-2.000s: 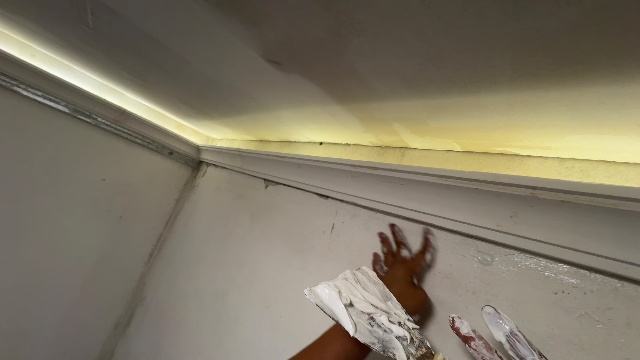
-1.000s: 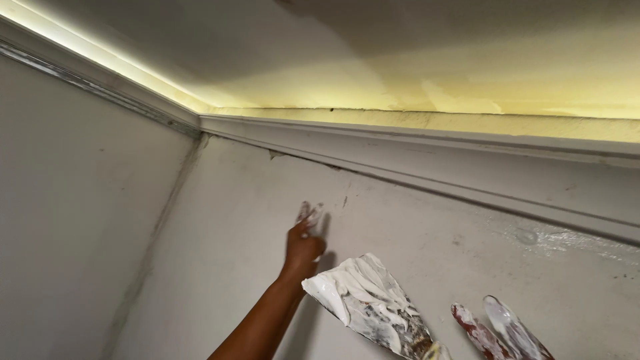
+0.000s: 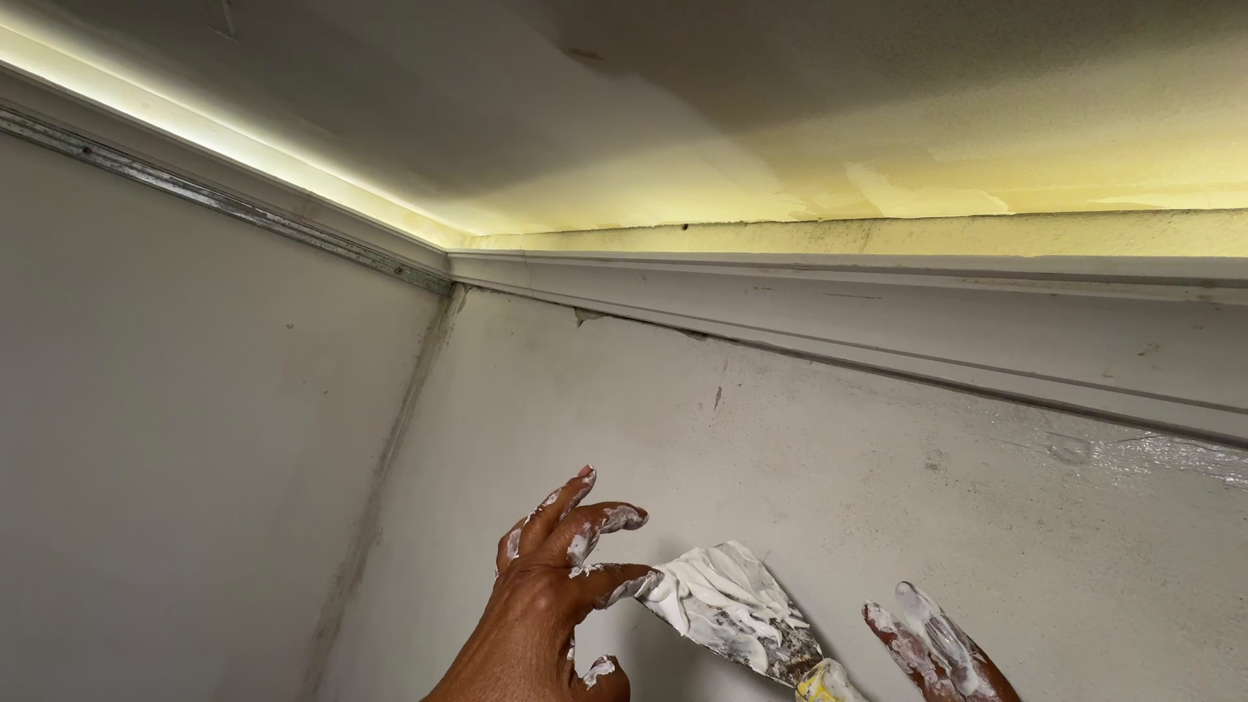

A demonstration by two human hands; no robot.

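My left hand [image 3: 556, 575], smeared with white paste on its fingers, is raised at the lower middle with fingers spread. Its index fingertip is at the left corner of a putty knife's blade [image 3: 731, 609], which is loaded with thick white filler. The knife's handle [image 3: 824, 682] shows only at its top, at the lower edge. Of my right hand [image 3: 936, 648] only paste-covered fingers show, to the right of the blade; its grip on the handle is out of view. Behind them stands a pale plastered wall [image 3: 780, 458].
A cornice [image 3: 877, 312] runs along the wall's top, with a dark gap and chipped plaster below it. Yellowish light glows on the ceiling [image 3: 585, 117]. A metal channel [image 3: 224, 200] crosses the left wall, and the wall corner [image 3: 390, 448] is rough. Wet, shiny patches [image 3: 1141, 453] lie at right.
My left hand was up near the cornice, then against the wall farther left and has now come down to the blade's edge. The loaded knife and right fingers stay at the lower right.
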